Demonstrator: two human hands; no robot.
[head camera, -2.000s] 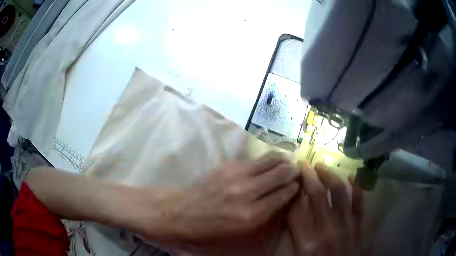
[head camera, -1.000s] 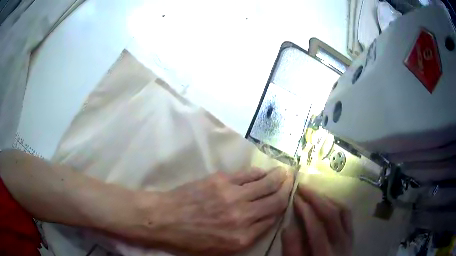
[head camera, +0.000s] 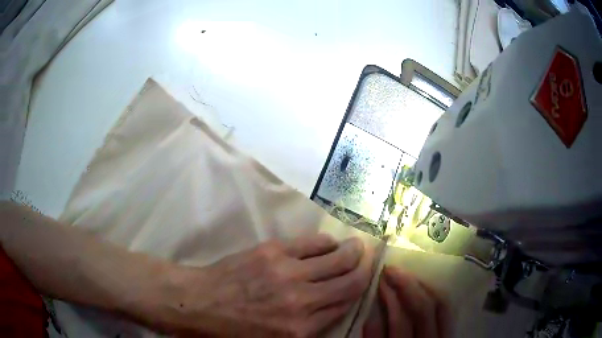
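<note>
A cream garment panel (head camera: 191, 198) lies on the white table under my hands. Its folded seam edge (head camera: 367, 290) runs from between my hands up to the presser foot and needle (head camera: 396, 221), in yellow lamp light. My left hand (head camera: 284, 284) lies on the panel left of the seam, fingertips bent and pressed on the cloth close to the foot. My right hand (head camera: 409, 307) is right of the seam, fingers on the cloth, partly cut off by the bottom edge. Whether the fingers pinch the seam is hard to tell.
The white sewing machine head (head camera: 515, 145) with a red diamond badge fills the right side. The metal bed plate (head camera: 369, 142) is set in the table (head camera: 264, 72). Layered pale panels (head camera: 39, 39) lie at the upper left, more cloth at the top right. Loose threads lie above the panel.
The view has shifted, bringing the badge and machine side into sight. Both hands and the panel sit slightly lower and further left in view. A dark seam line now shows between the hands.
</note>
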